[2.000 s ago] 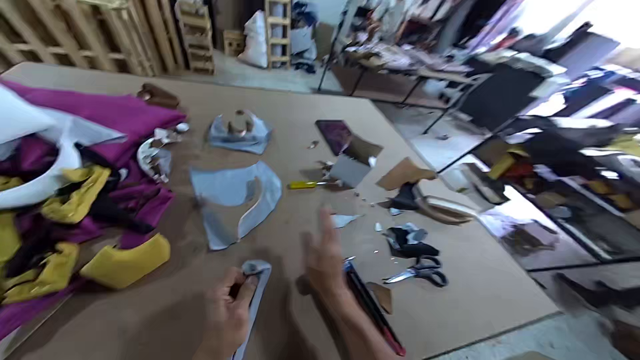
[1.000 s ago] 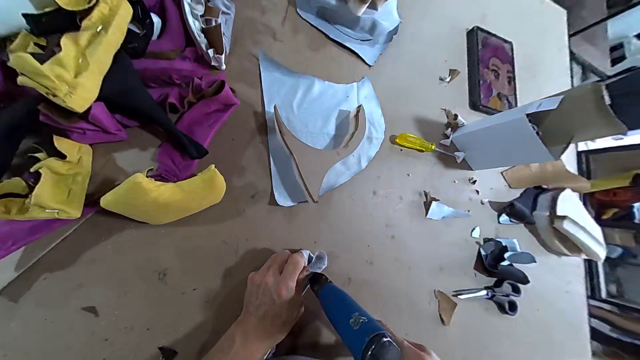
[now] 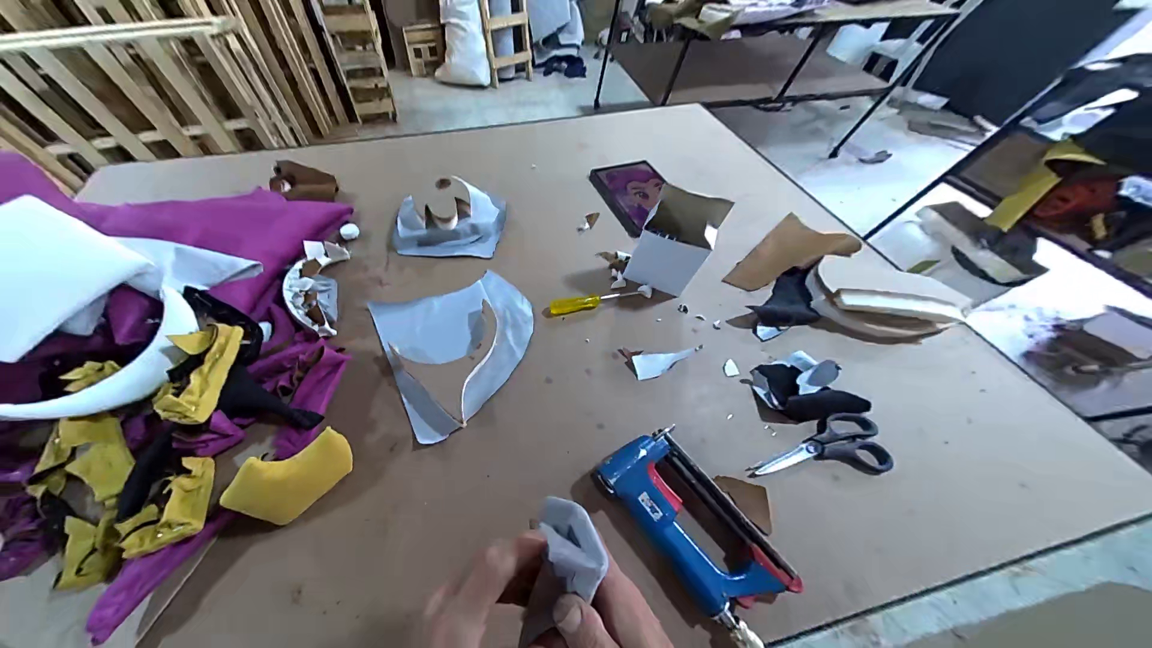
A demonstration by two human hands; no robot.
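Note:
Both hands meet near the bottom centre of the head view at a small piece covered in light grey fabric (image 3: 572, 544). My left hand (image 3: 490, 585) pinches its left edge. My right hand (image 3: 607, 616) grips its lower part, thumb on top. Just right of them a blue pneumatic stapler (image 3: 670, 531) lies on its side, untouched, with a brown scrap (image 3: 747, 502) beside it. Black-handled scissors (image 3: 832, 447) lie farther right. Ahead are a curved panel edged with grey fabric (image 3: 499, 346), a smaller grey-covered piece (image 3: 454, 234) and a yellow-handled screwdriver (image 3: 576, 305).
Purple, yellow and black fabric pieces (image 3: 202, 373) heap on the table's left side, a yellow padded piece (image 3: 288, 477) at their edge. An open cardboard box (image 3: 670, 256), a framed picture (image 3: 625, 191), brown and black scraps (image 3: 792, 292) and foam pieces (image 3: 891, 301) occupy the right half.
A second ago the blue stapler was at the small piece, by my right hand; now it lies on the table and my right hand is on the piece. The view has tilted up.

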